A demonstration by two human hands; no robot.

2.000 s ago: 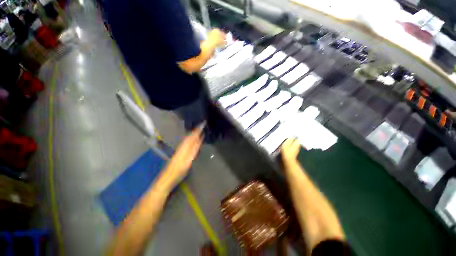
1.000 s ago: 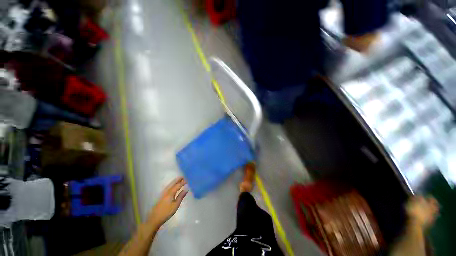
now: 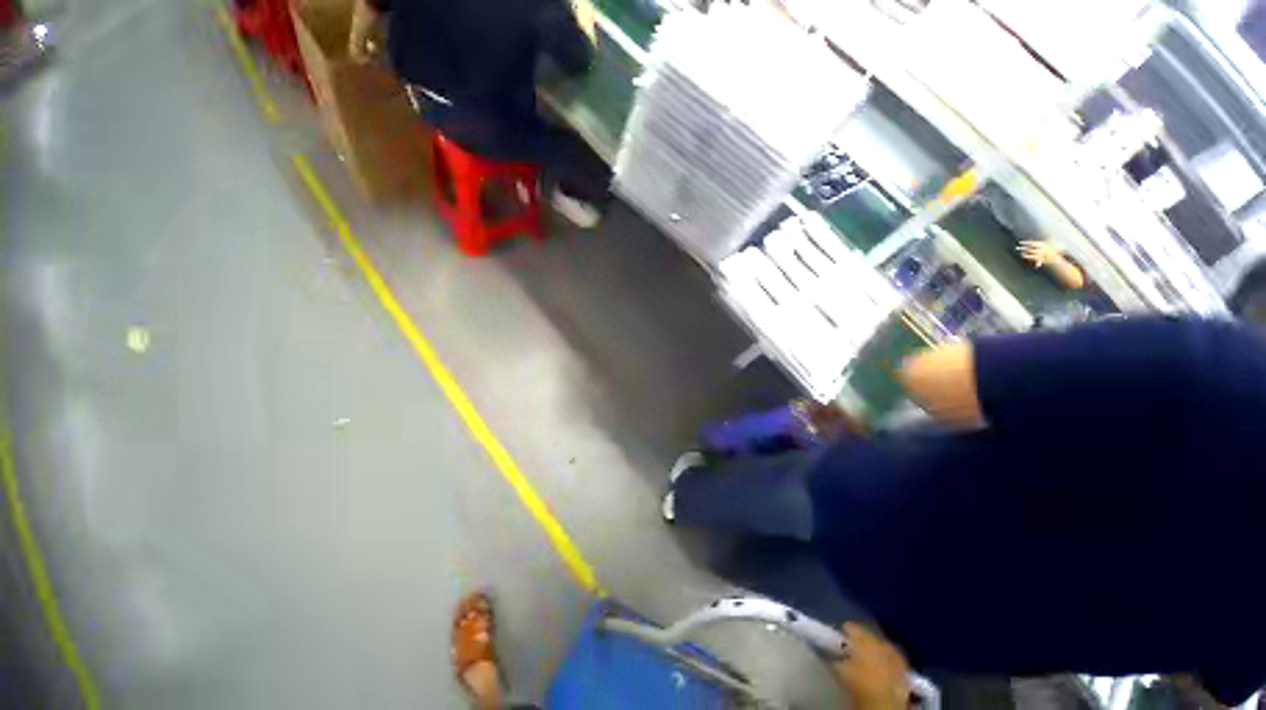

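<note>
The blue platform hand truck (image 3: pixel 632 666) is at the bottom centre, its deck cut off by the lower edge. Its curved metal handle (image 3: pixel 757 610) rises to the right. A hand, by its place my right hand (image 3: pixel 875 669), is closed around the handle near the bottom edge, partly cut off and blurred. My left hand is out of the picture.
A person in dark blue (image 3: pixel 1055 499) stands close on the right. Another person (image 3: pixel 479 56) sits on a red stool (image 3: pixel 486 194) beside a carton (image 3: pixel 364 125). Tall tray stacks (image 3: pixel 736 125) and white-sleeved items (image 3: pixel 805 291) lie on the bench. A yellow line (image 3: pixel 444 382) crosses the floor.
The view has swung along the aisle. The hand truck now shows at the bottom edge, with my right hand on its handle. My left hand has left the picture.
</note>
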